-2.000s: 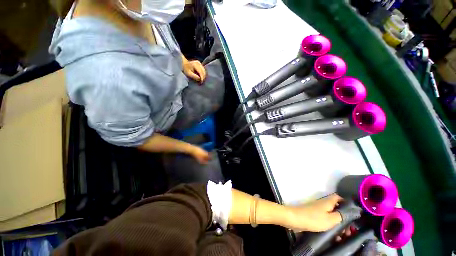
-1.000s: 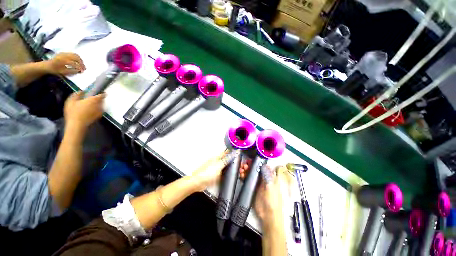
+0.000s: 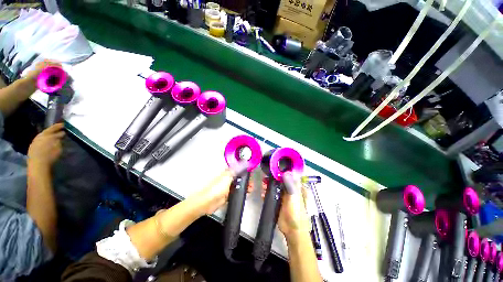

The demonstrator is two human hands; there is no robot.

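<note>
Two dark grey hair dryers with magenta rings are held side by side over the bench, handles pointing down. My left hand point(image 3: 223, 190) holds the left dryer point(image 3: 236, 206) near its head, its covered thumb at the magenta ring. My right hand point(image 3: 292, 206) holds the right dryer point(image 3: 268, 220) near its head, its covered thumb at the ring's lower edge. The fingers behind the dryers are mostly hidden. A small hammer point(image 3: 326, 227), a short dark stick point(image 3: 316, 237) and a thin silvery stick point(image 3: 341, 231) lie right of my right hand.
Three dryers point(image 3: 179, 118) lie in a row at the left. A neighbouring worker's hands point(image 3: 47, 143) hold another dryer point(image 3: 53, 96). More dryers point(image 3: 398, 237) lie at the right. Behind the bench are a green belt point(image 3: 265, 110), cartons point(image 3: 302, 22), loose parts and hanging pale straps point(image 3: 408, 77).
The two dryers in my hands have moved slightly apart, and my thumbs have moved up to the rings. The view has shifted right. The neighbour's dryer has moved left.
</note>
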